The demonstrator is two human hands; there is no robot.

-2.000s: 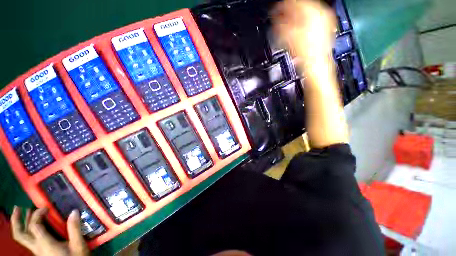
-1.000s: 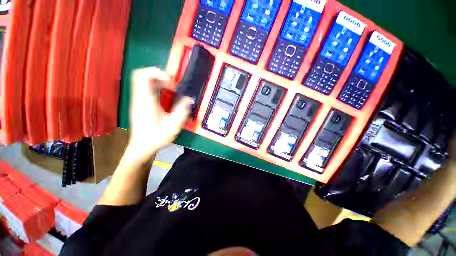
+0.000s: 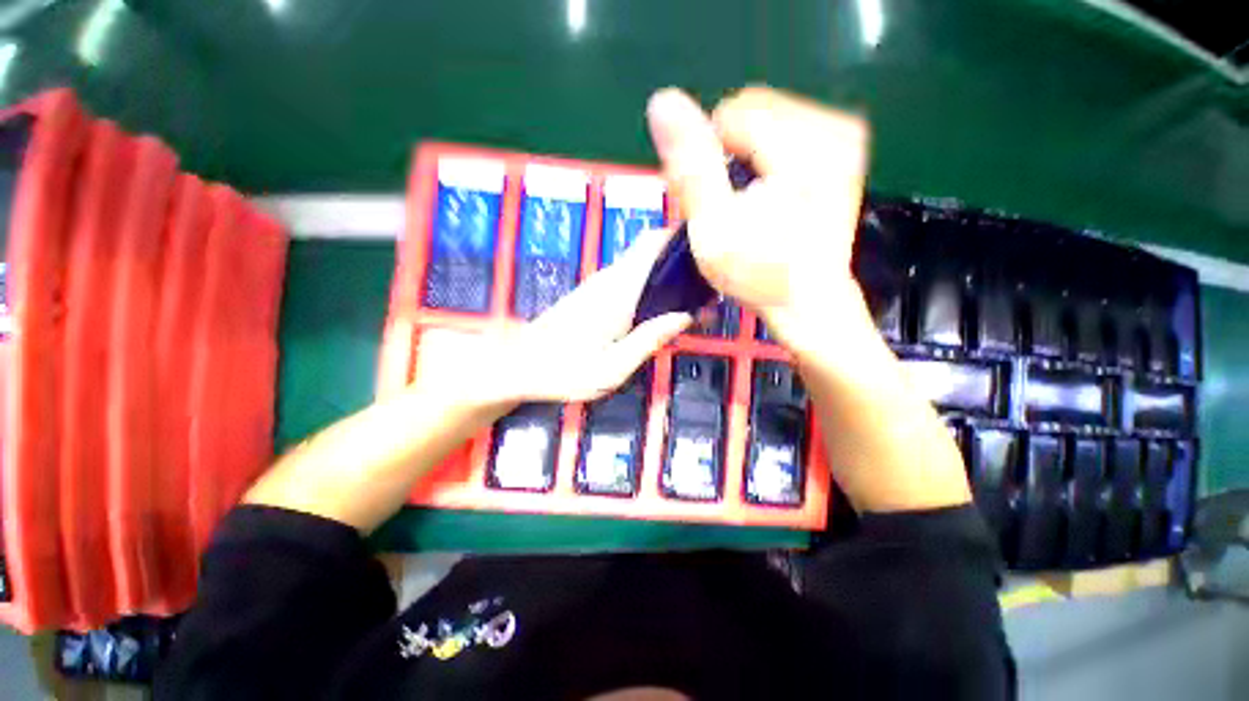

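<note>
My left hand [image 3: 582,336] and my right hand [image 3: 770,199] meet above the red foam tray [image 3: 616,507]. Both grip a dark navy, phone-sized piece [image 3: 671,281], tilted between them. The fingers hide much of it, and I cannot tell whether phone and back cover are joined. Face-up keypad phones [image 3: 463,244] with blue films fill the visible part of the upper row; my hands hide some slots. Open-backed phones [image 3: 696,427] lie face down in the lower row. The leftmost lower slot shows bare red foam.
A stack of thick red foam trays [image 3: 165,397] stands at the left. A black plastic tray [image 3: 1075,397] with moulded pockets lies against the right side, with dark blue covers at its right end. The green bench [image 3: 411,69] has a pale strip. Brown cardboard shows below the black tray.
My left hand has lifted the phone from the leftmost lower slot and moved right. My right hand has come from the black tray to meet it. The view has also turned.
</note>
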